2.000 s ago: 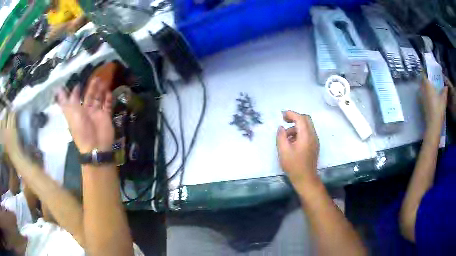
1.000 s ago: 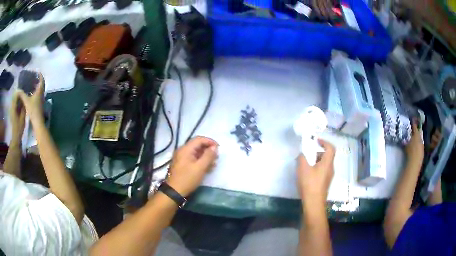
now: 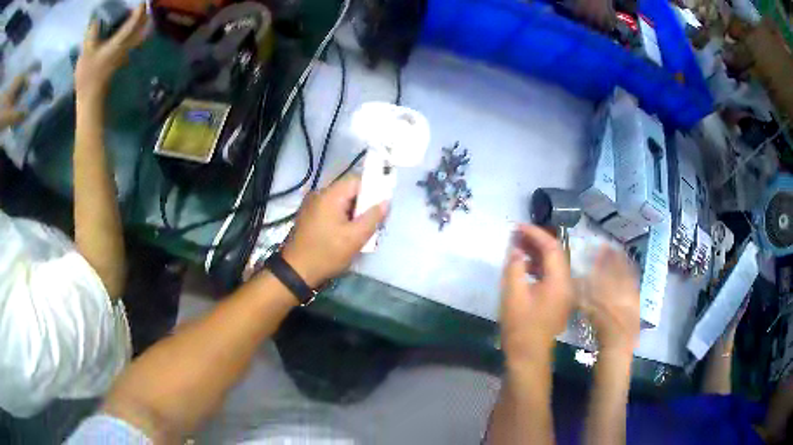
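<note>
My left hand grips the handle of a white handheld fan; its round head is up and looks washed out by light. My right hand is at the right, fingers curled and a little apart, with nothing seen in it. A dark grey handheld fan is just beyond its fingertips; its lower part is partly hidden by hands. A loose pile of small dark fittings lies mid-bench, between my hands and farther back.
Another person's blurred hand is close to the right of mine. Pale printed cartons stand at the right. A blue bin is at the back. Black and white cables and a yellow-panelled black box are at the left.
The white fan has passed from my right hand to my left and moved left. A dark grey fan and another person's hand now show near my right hand. The view has turned.
</note>
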